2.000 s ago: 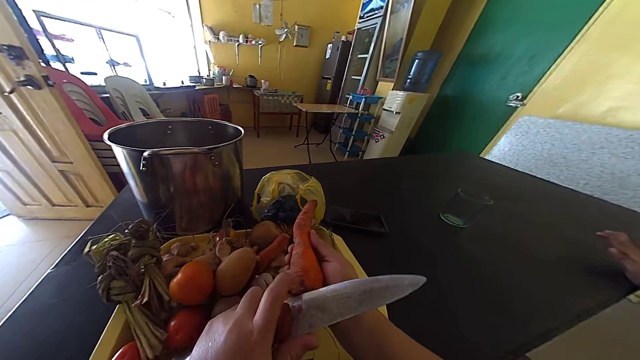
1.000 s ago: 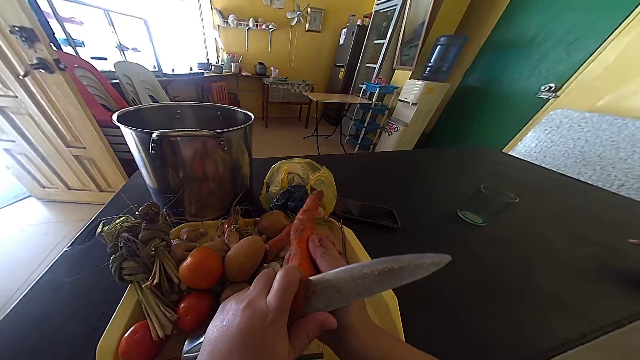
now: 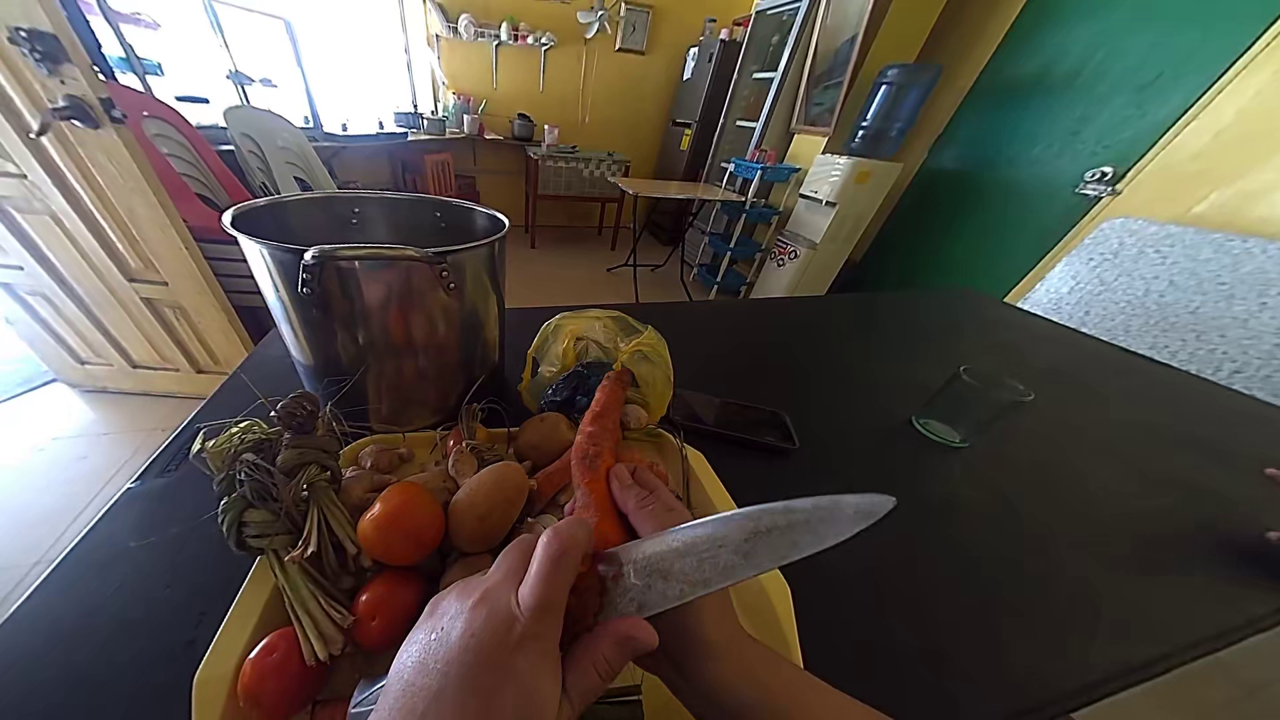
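My left hand (image 3: 490,630) is closed around the handle end of a large kitchen knife (image 3: 750,550), whose broad, stained blade points right. The handle itself is hidden. My right hand (image 3: 650,500), partly behind the blade, holds an orange carrot (image 3: 600,450) upright and tilted, its lower end between my left finger and thumb. Beneath both hands lies a yellow tray (image 3: 225,640) with several tomatoes (image 3: 400,523), brown potatoes (image 3: 488,505), ginger (image 3: 365,488) and knotted lemongrass bundles (image 3: 290,500). Another carrot lies behind the held one.
A large steel pot (image 3: 400,330) stands behind the tray on the black table (image 3: 900,600). Beside it are a yellow plastic bag (image 3: 640,350) and a dark phone (image 3: 735,418). A clear drinking glass (image 3: 968,405) stands to the right. Another person's hand (image 3: 1273,505) shows at the right edge.
The knife blade and carrot stay close together in my hands, with only small shifts. The view has turned slightly. The other person's hand shows less than it did two seconds ago.
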